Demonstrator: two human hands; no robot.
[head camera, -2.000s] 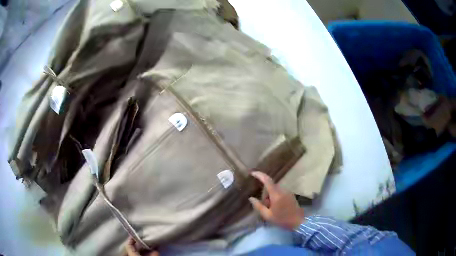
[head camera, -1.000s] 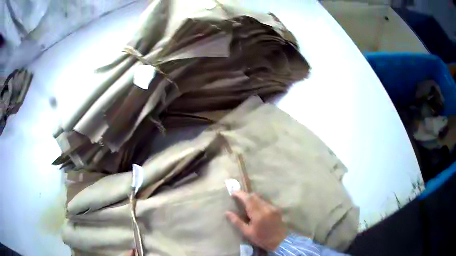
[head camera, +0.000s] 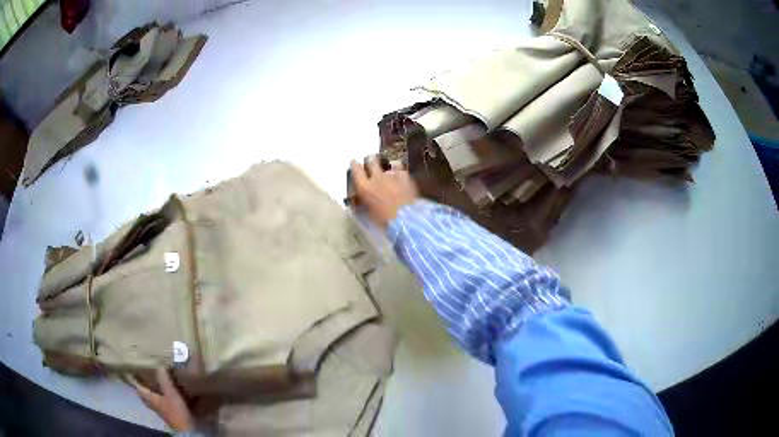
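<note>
A tied bundle of garment panels (head camera: 256, 256), pale side up with a tie string and small white number stickers, lies at the left front. My left hand (head camera: 166, 399) is at its near edge with fingers apart, partly hidden; its hold is unclear. My right hand (head camera: 384, 189) is stretched forward with bent fingers at the left end of a second tied bundle (head camera: 530, 85). This bundle lies at the right rear, its brown layers fanned out. Dark cloth edges show by the fingertips; whether they grip it is unclear.
A smaller tied bundle (head camera: 128, 77) lies at the far left of the white table (head camera: 290, 94). A red thing (head camera: 73, 13) is beyond the table's back edge. A blue bin (head camera: 764, 152) shows at the right rim.
The numbered bundle now lies further left in view and the other bundle further right, with a gap between. My right hand has left the numbered bundle and reached forward. The view has also shifted.
</note>
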